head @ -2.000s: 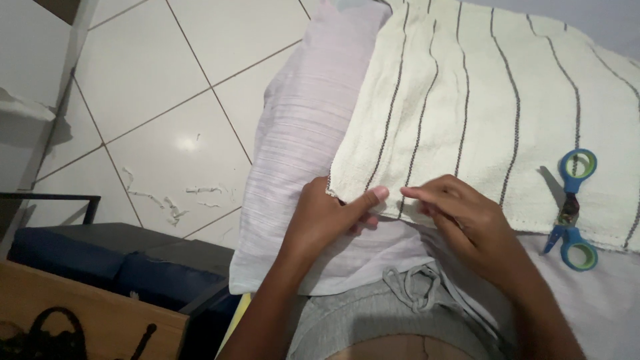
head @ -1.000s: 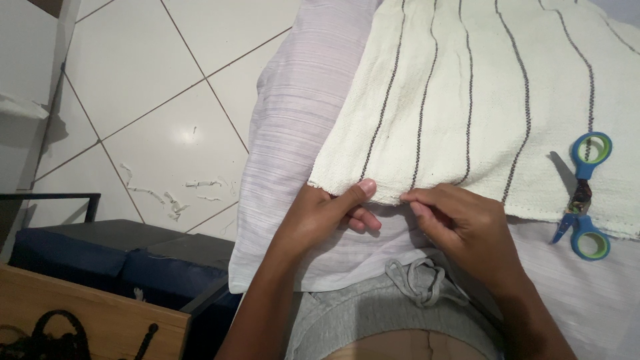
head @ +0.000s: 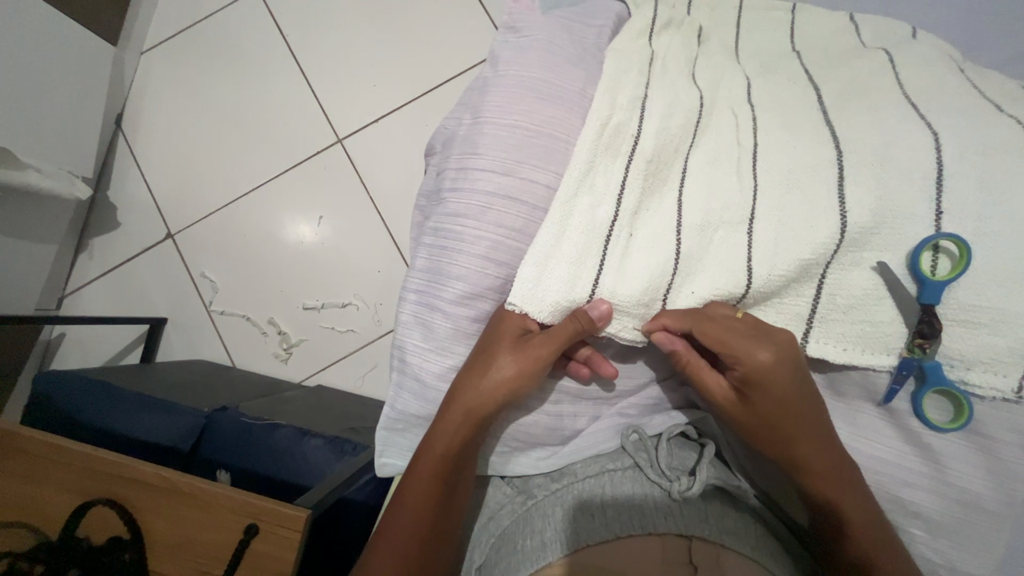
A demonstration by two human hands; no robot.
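A cream woven cloth with dark stripes [head: 720, 184] lies across a pale lilac striped sheet [head: 496, 200]. My left hand [head: 552, 348] grips the cloth's near left corner, thumb on top and fingers beneath. Just to the right, my right hand [head: 728, 352] pinches the near edge of the cloth between thumb and forefinger. Blue and green scissors [head: 928, 332] lie open on the cloth near its right edge, with something dark wrapped around their middle.
White floor tiles [head: 264, 184] at the left hold torn strips of white material [head: 280, 340]. Dark blue padded boxes [head: 120, 408] stand at the lower left, beside a wooden tabletop [head: 176, 504] with black corded items on it. Grey drawstring shorts [head: 672, 472] are just below my hands.
Both hands stay at the cloth's near edge, with only small finger movements. Since the first frame, the cloth's near left corner has shifted slightly left.
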